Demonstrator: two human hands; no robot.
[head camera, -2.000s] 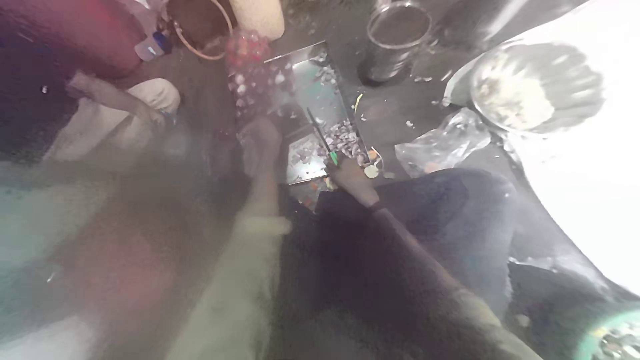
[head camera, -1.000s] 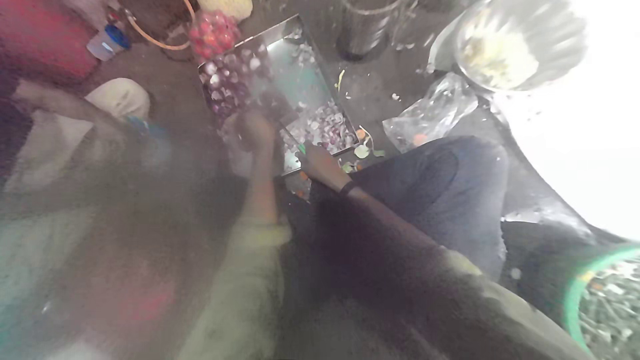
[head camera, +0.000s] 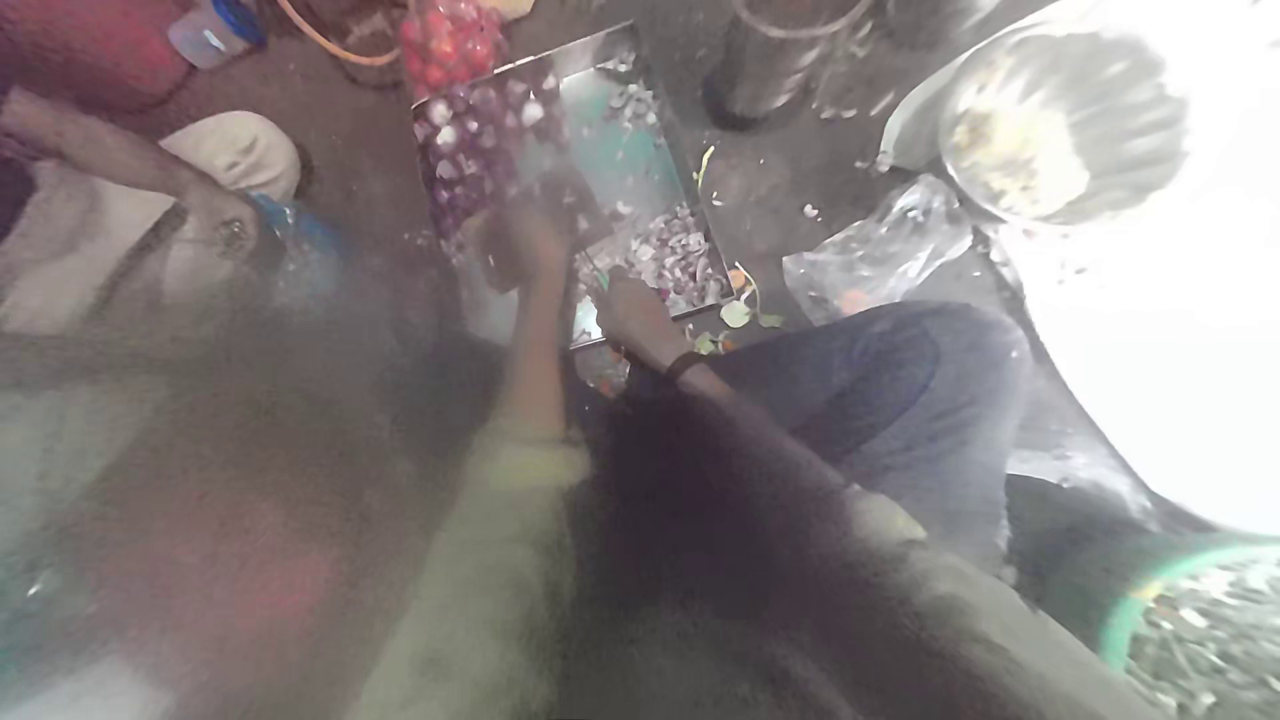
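Note:
My right hand (head camera: 635, 318), with a dark band at its wrist, is closed on a green-handled knife (head camera: 598, 278) at the lower edge of a metal tray (head camera: 625, 160). My left hand (head camera: 520, 238) is over the tray's left half, blurred; whether it holds something cannot be told. Chopped onion (head camera: 680, 260) lies in the tray's lower right corner, with more at its upper right. Peeled purple onions (head camera: 465, 150) fill the upper left part.
A bag of tomatoes (head camera: 450, 45) touches the tray's top left. A metal pot (head camera: 775, 65), a clear plastic bag (head camera: 880, 250) and a fluted metal bowl (head camera: 1065, 125) stand right. Another person's hand (head camera: 215, 225) is at left; a green-rimmed basket (head camera: 1125, 625) is lower right.
My left hand has moved over the tray's left part, nearer the knife. My right hand keeps its grip on the knife. The view has shifted somewhat.

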